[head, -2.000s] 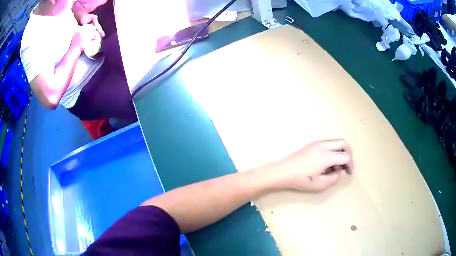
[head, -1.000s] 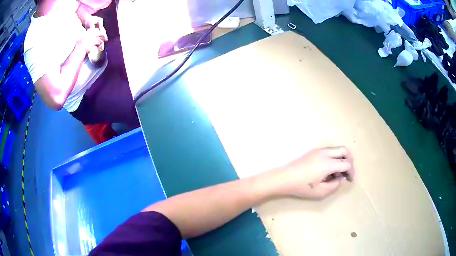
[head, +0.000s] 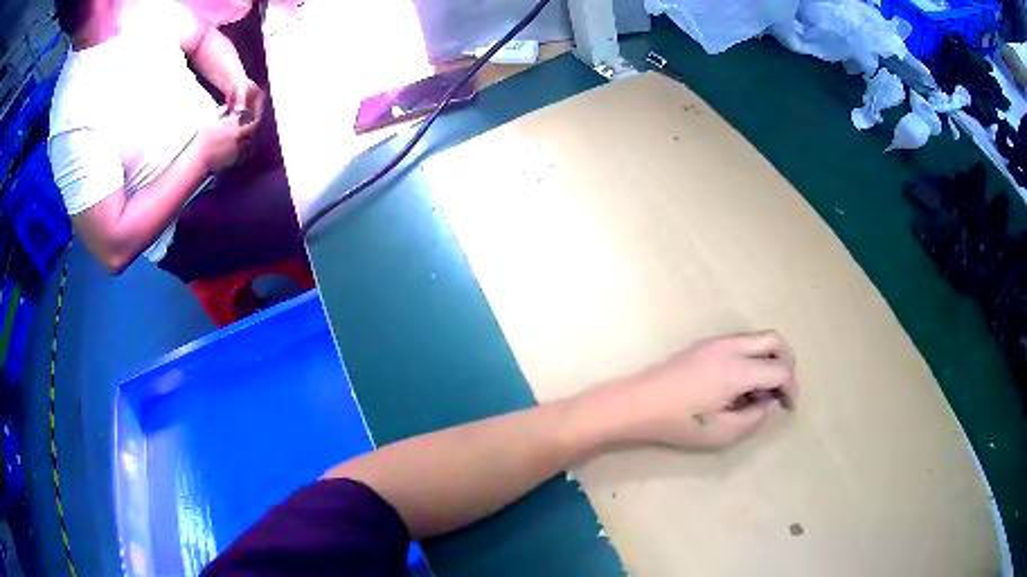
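My left hand (head: 726,389) rests on the tan cardboard sheet (head: 676,225), its forearm reaching in from the lower left. Its fingers are curled into a loose fist. A small dark gap shows between the fingers and thumb, and I see no clear object in it. My right hand is not in view. The cardboard lies on the green bench top (head: 394,316) and carries a few dark specks.
Blue bin (head: 242,440) beside the bench at the left. A seated co-worker (head: 141,158) is beyond it. A phone (head: 411,104) lies by a black cable (head: 377,175); a white item (head: 512,52) is behind. Black parts (head: 974,242) and white bags (head: 833,34) lie right.
The co-worker has shifted, with hands lower and together; the pale thing seen in them before no longer shows. My left hand has stayed in place since one second ago.
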